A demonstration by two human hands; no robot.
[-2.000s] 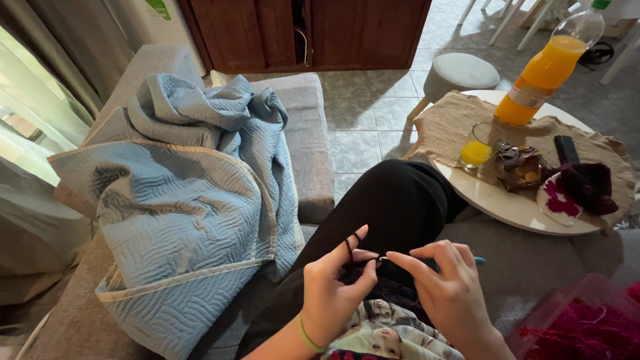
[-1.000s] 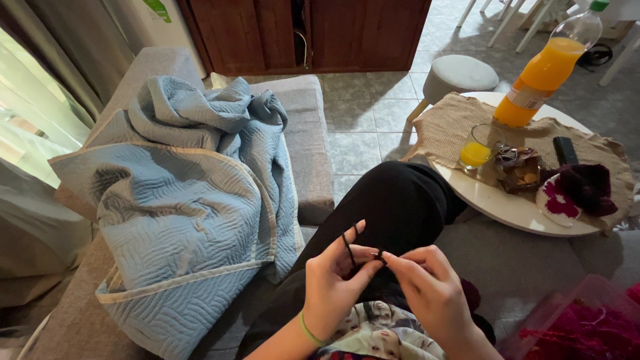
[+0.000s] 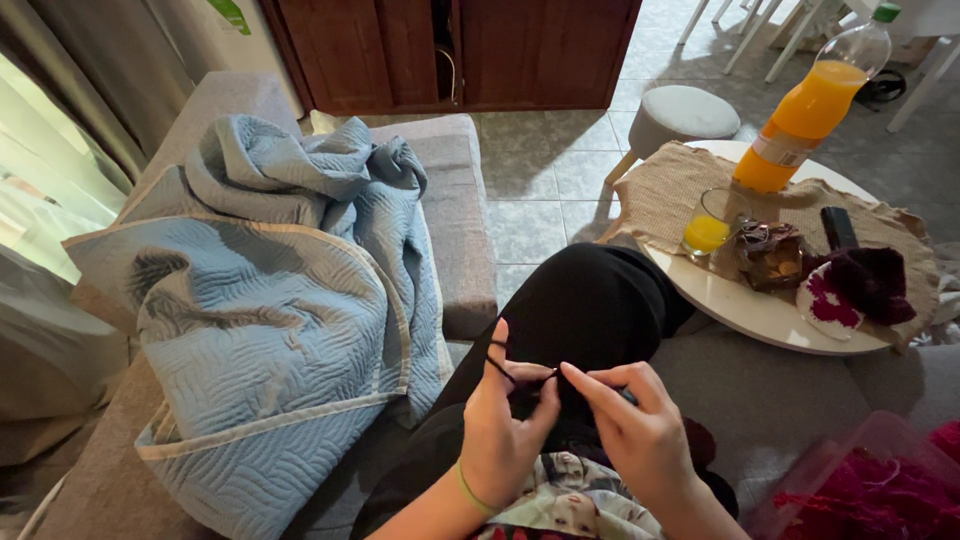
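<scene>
Dark yarn [image 3: 498, 361] loops around the raised index finger of my left hand [image 3: 499, 431], whose thumb and other fingers pinch a small piece of dark yarn work. My right hand [image 3: 645, 431] meets it fingertip to fingertip, closed on a crochet hook [image 3: 627, 393]; only a bit of its bluish handle shows between the fingers, and its tip is hard to make out. Both hands are above my lap, over black trousers [image 3: 592, 300] and a printed shirt [image 3: 574, 502]. A green band circles my left wrist.
A light blue quilt [image 3: 262, 337] lies heaped on the grey sofa at left. On the round white table [image 3: 720, 307] at right are an orange drink bottle [image 3: 806, 112], a glass [image 3: 706, 225], a snack pack [image 3: 772, 255] and dark red yarn [image 3: 874, 285]. A plastic container [image 3: 817, 480] holds magenta yarn.
The blue hook handle stuck out to the right of my right hand two seconds ago; now it is mostly hidden by the fingers. My hands have shifted slightly while staying together.
</scene>
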